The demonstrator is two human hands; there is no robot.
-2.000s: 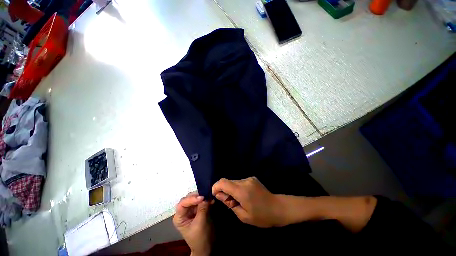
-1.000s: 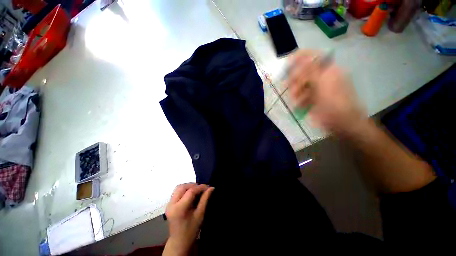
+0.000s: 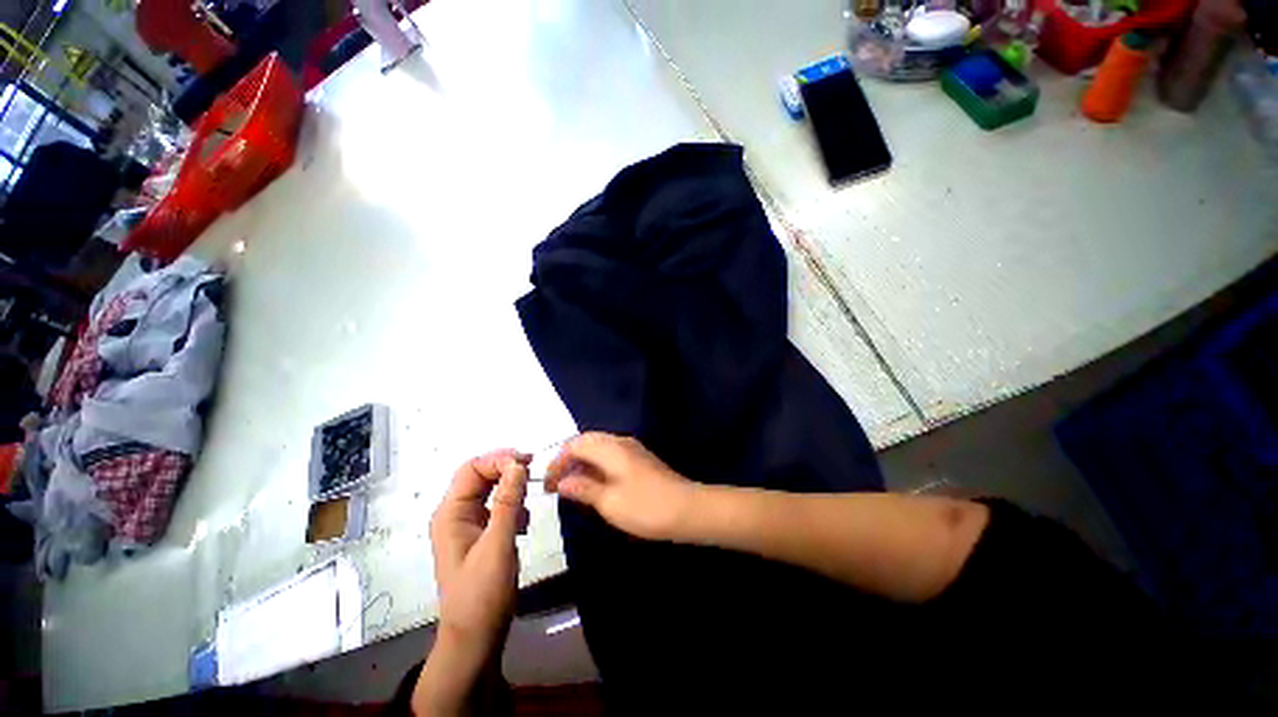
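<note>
The dark jacket point(image 3: 687, 301) lies folded long across the table and hangs over its near edge towards me. My left hand point(image 3: 481, 525) is just left of the jacket's front edge, thumb and fingertips pinched together. My right hand point(image 3: 617, 483) is over the front edge, its fingers pinched close to the left fingertips. A short thin dark line, thread or needle, spans the small gap between the hands. The front-edge button is not visible now. The button box point(image 3: 348, 451) stands left of the jacket, a small brown-bottomed box point(image 3: 331, 520) against it.
White paper point(image 3: 292, 625) lies at the near left edge. Grey garments point(image 3: 157, 378) and a red basket point(image 3: 231, 154) are far left. The smartphone point(image 3: 847, 129), green box point(image 3: 990, 88), clear tub point(image 3: 897, 56) and orange cone point(image 3: 1116, 79) are back right. A blue crate point(image 3: 1177, 455) is lower right.
My right hand, stretched out to the right a second ago, has come back beside my left hand. My left hand has moved up and off the jacket edge. The view has shifted left.
</note>
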